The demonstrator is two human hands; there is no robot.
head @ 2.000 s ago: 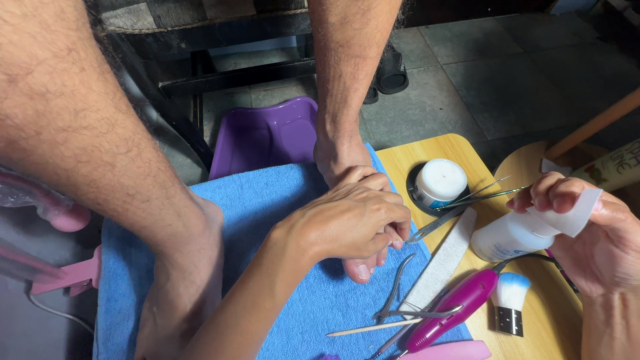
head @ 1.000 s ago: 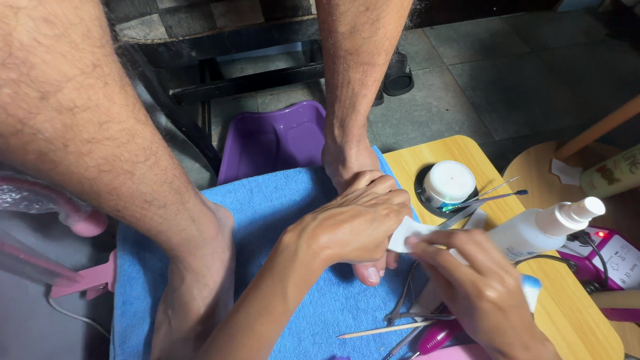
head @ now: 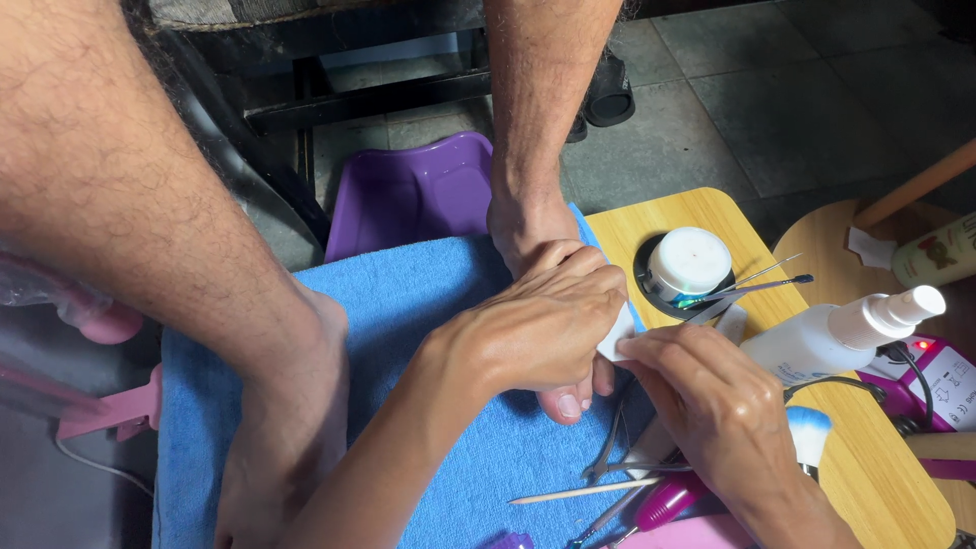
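Observation:
My left hand is wrapped around the front of another person's foot, whose toes show below my fingers on a blue towel. Between the thumb and fingers of my right hand is a small white pad, which touches the side of the foot by my left fingertips. Beneath and beside my right hand lie metal nippers, a wooden stick and a magenta handpiece. The person's other foot rests on the towel at the left.
On the wooden board at the right stand a white-lidded jar, a white spray bottle and a blue-tipped brush. Metal tools cross near the jar. Behind the towel is a purple basin; a pink clamp is at the left.
My right hand has left the spray bottle, which it touched two seconds ago, and moved left with the white pad to the foot. The bottle now stands free. My left hand stays on the foot.

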